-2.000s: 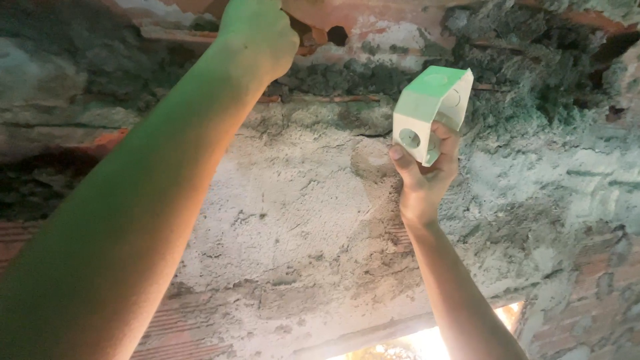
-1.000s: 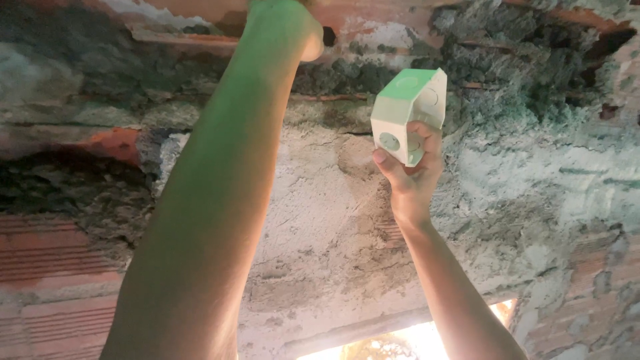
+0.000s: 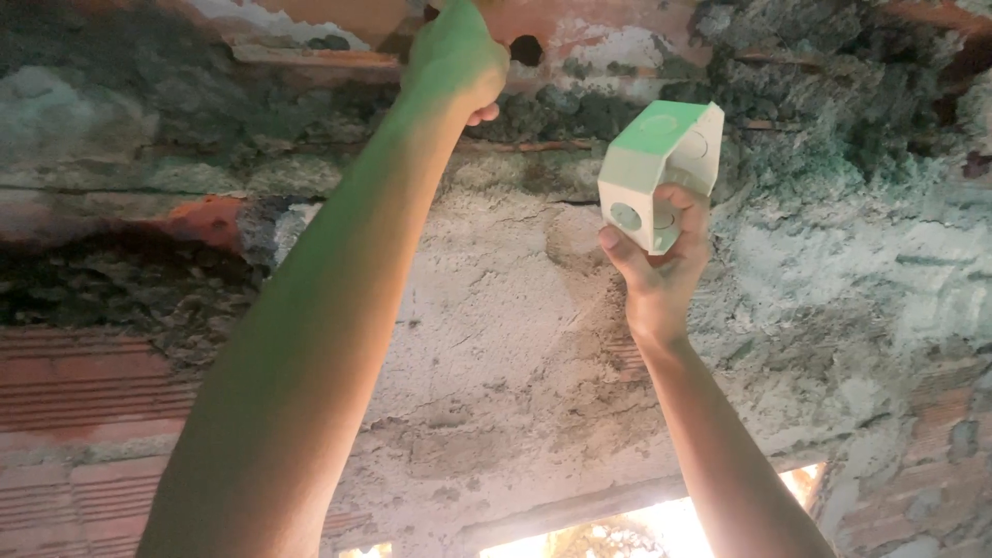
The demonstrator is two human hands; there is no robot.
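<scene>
My right hand point(image 3: 666, 263) grips a white plastic octagonal electrical junction box point(image 3: 632, 167) at its lower side, thumb outside and fingers inside the open face. Round knockouts show on its sides. My left hand point(image 3: 457, 66) is raised to the clay brick surface point(image 3: 643, 15) at the top of the view, beside a dark round hole point(image 3: 526, 50). Its fingers are mostly hidden behind the hand, so whether it holds anything cannot be told.
Rough mortar point(image 3: 496, 310) covers the wall between my arms. Ribbed clay bricks point(image 3: 85, 380) show at the left, with a dark recess point(image 3: 101, 279) above them. A bright opening point(image 3: 620, 535) lies at the bottom edge.
The left hand has shifted relative to the round hole, which now shows just to its right. The right hand keeps hold of the junction box. The view has moved a little.
</scene>
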